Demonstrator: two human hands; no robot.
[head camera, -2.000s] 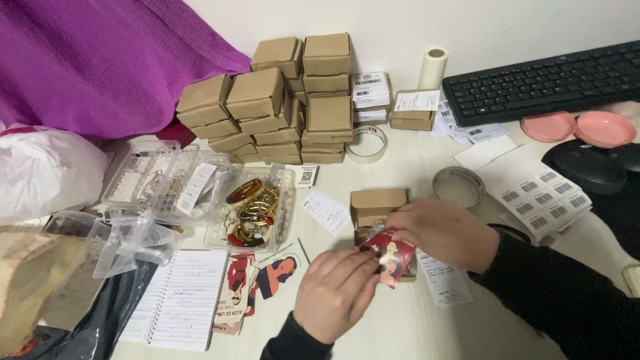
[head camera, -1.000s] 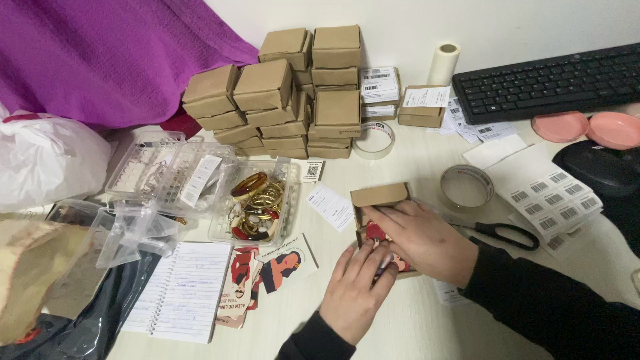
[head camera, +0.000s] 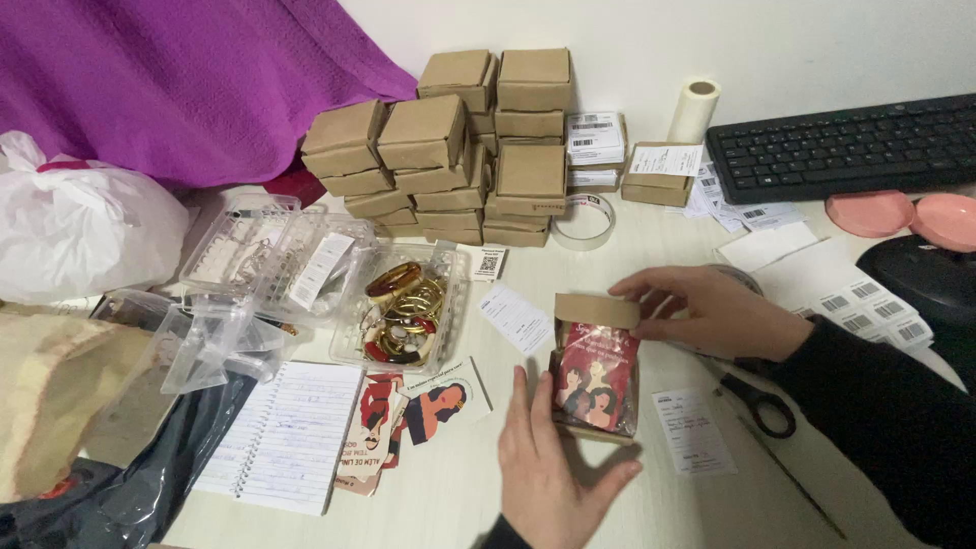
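Note:
A small open cardboard box (head camera: 595, 438) lies before me, its lid flap raised at the far side. Inside is a red illustrated card (head camera: 598, 374) in clear plastic. My right hand (head camera: 705, 309) has its thumb and fingers at the flap's right end, apparently pinching it. Spread beside the box's lower left side, my left hand (head camera: 553, 465) holds nothing; whether its fingertips touch the box is unclear. Left of the box lie a small printed slip (head camera: 517, 319) and illustrated cards (head camera: 442, 400). Another slip (head camera: 694, 433) is to its right.
Stacked cardboard boxes (head camera: 423, 130) stand at the back, near a tape roll (head camera: 583, 221). A clear case of bangles (head camera: 404, 313) and a spiral notebook (head camera: 286, 438) lie left. Scissors (head camera: 766, 412), barcode label sheets (head camera: 862, 297) and a black keyboard (head camera: 839, 145) are right.
Both hands were over the box and card; now the card lies uncovered inside. My right hand has moved to the flap, and my left hand has drawn back with its fingers spread.

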